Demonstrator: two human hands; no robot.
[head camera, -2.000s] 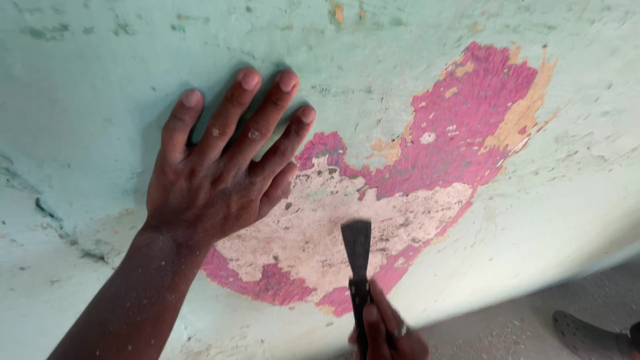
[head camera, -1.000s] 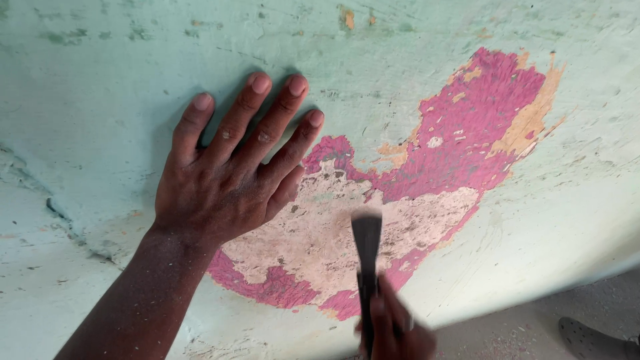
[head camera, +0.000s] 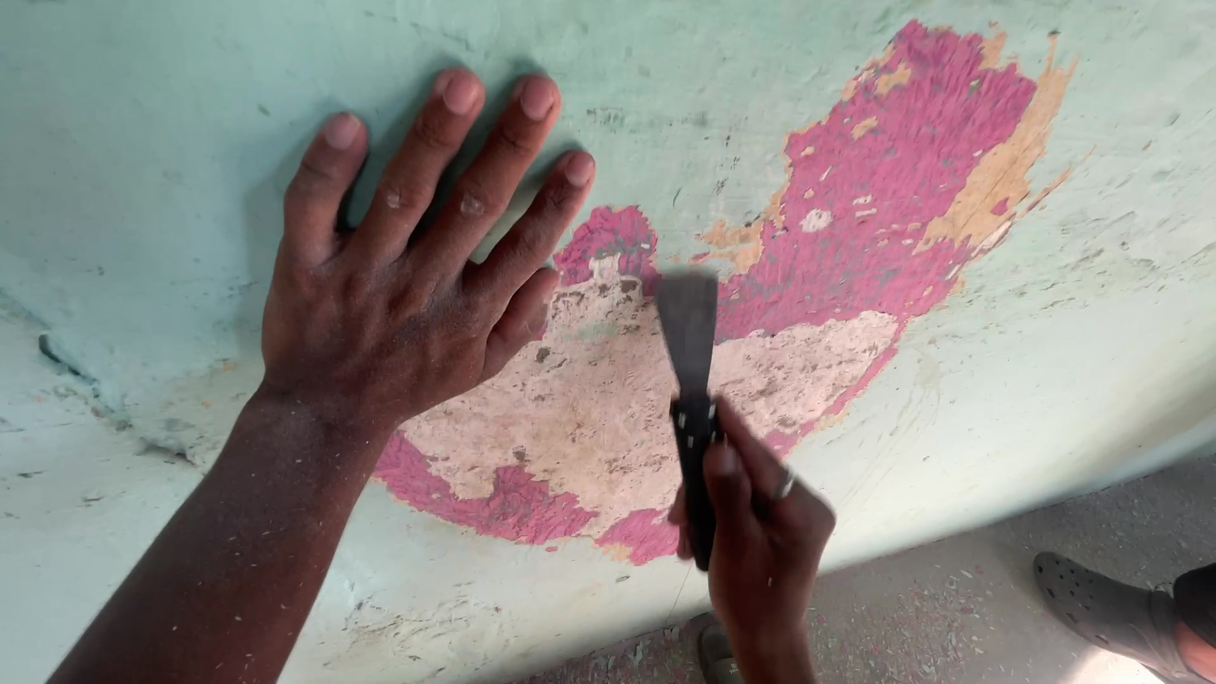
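My left hand (head camera: 399, 247) lies palm down on the light green painted wall (head camera: 171, 171), fingers spread, holding nothing. Beside it, to the right, my right hand (head camera: 760, 522) grips the black handle of a paint scraper (head camera: 692, 332), its flat metal blade pointing up. The blade tip is over the upper edge of a scraped patch, between two areas of magenta paint (head camera: 893, 161). Bare pinkish plaster (head camera: 589, 408) shows in the middle of the patch, with more magenta along its lower rim. A ring is on one finger of my right hand.
At the lower right, the floor (head camera: 912, 589) is strewn with small paint flakes. A dark clog (head camera: 1092, 594) on a foot stands there, and part of another shoe (head camera: 714, 651) shows near the wall's foot. A crack (head camera: 71, 366) runs through the wall at left.
My right hand has moved up with the scraper, whose blade was over the bare plaster before and is now at the patch's upper edge. My left hand stays on the wall.
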